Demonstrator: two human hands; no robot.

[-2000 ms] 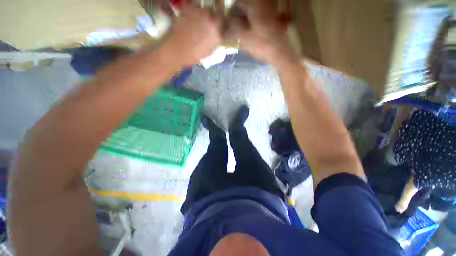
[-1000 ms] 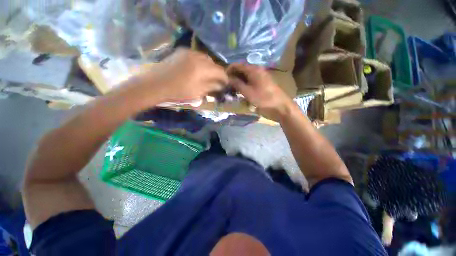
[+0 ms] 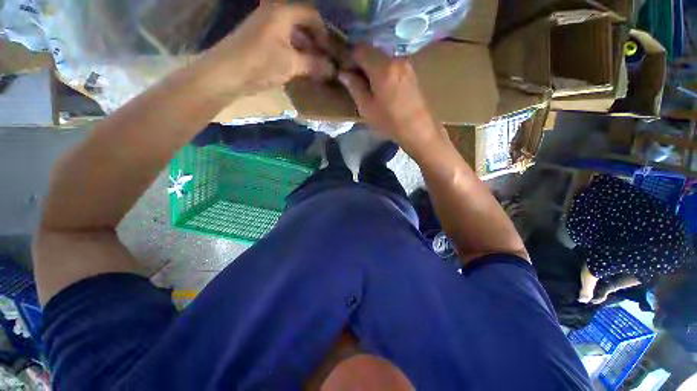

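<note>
My left hand (image 3: 279, 50) and my right hand (image 3: 391, 90) meet at the top centre, in front of the opened cardboard. Their fingertips pinch a small dark part (image 3: 337, 64) between them. The fingers hide most of it, so its shape cannot be told. The hands are slightly blurred.
Cardboard flaps (image 3: 458, 82) and open boxes (image 3: 585, 50) stand at the upper right, clear plastic bags (image 3: 413, 27) along the top. A green crate (image 3: 237, 191) is on the floor. A person in a dotted top (image 3: 630, 229) is at the right, near a blue crate (image 3: 615, 340).
The view has shifted, so the hands now sit higher in the picture. They remain together at the fingertips. More of the cardboard boxes shows than two seconds ago.
</note>
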